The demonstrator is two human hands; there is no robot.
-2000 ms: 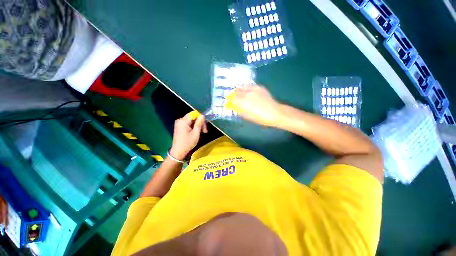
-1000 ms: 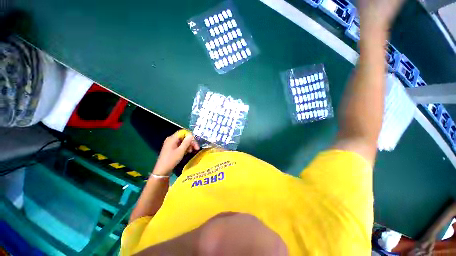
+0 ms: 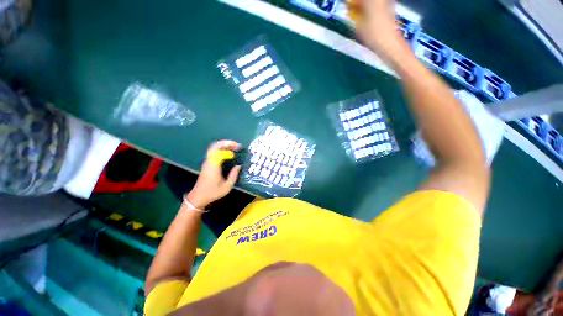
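Note:
A clear sheet with rows of small white pads [image 3: 281, 157] lies on the green bench near its front edge. My left hand [image 3: 219, 170] is beside the left side of this sheet, with a yellow finger cot on and thumb and finger apart. I see nothing held in it. My right hand [image 3: 375, 21] is stretched out over the row of blue-framed units [image 3: 464, 69], blurred and close to the top edge of the picture. Yellow shows at its fingertips. Whether it holds a pad cannot be told.
Two more pad sheets lie on the bench, one further back [image 3: 262, 77] and one to the right [image 3: 365, 128]. Crumpled clear film [image 3: 151, 106] lies at the left. A whitish sheet stack [image 3: 487, 123] is partly behind my right arm. A red stool [image 3: 129, 170] stands below the bench edge.
The view has shifted towards the left part of the bench. Crumpled clear film now lies at the left. My left hand has opened and is over the bench edge. My right arm remains stretched over the line.

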